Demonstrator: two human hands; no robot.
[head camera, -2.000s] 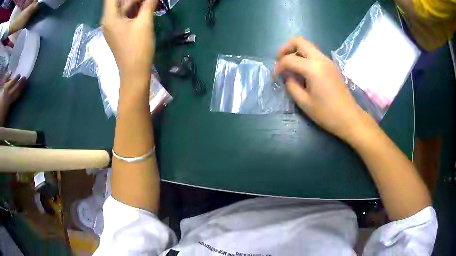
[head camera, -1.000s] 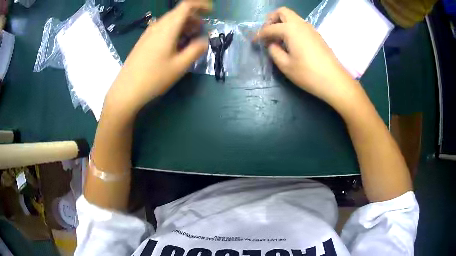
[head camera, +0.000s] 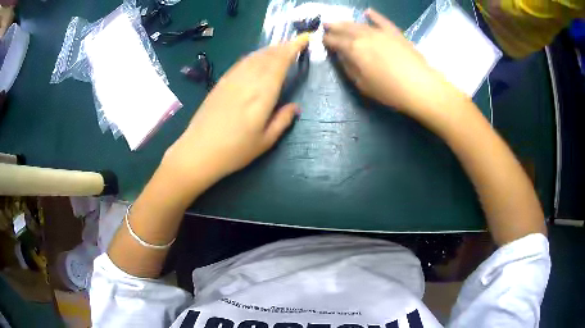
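A small clear zip-lock bag (head camera: 280, 18) lies flat on the green table at the top centre. A black USB cable (head camera: 306, 25) shows at the bag, between my hands; whether it is fully inside cannot be told. My left hand (head camera: 247, 106) reaches over the bag's lower left, fingertips at the cable, with yellow on one fingertip and the thumb apart. My right hand (head camera: 378, 61) lies palm down at the bag's right side, fingertips near the cable. The fingers hide part of the bag, and no firm grip shows.
A stack of empty bags (head camera: 128, 80) in clear wrap lies at left, another stack (head camera: 457, 48) at right. Loose black cables (head camera: 183, 33) lie upper left. A cream padded bar (head camera: 51, 180) juts in at left. A person's yellow sleeve (head camera: 526, 25) is at upper right.
My left hand came down from the upper left to the bag, where the cable appeared. The bag has moved up the view, and both hands are now close together over it.
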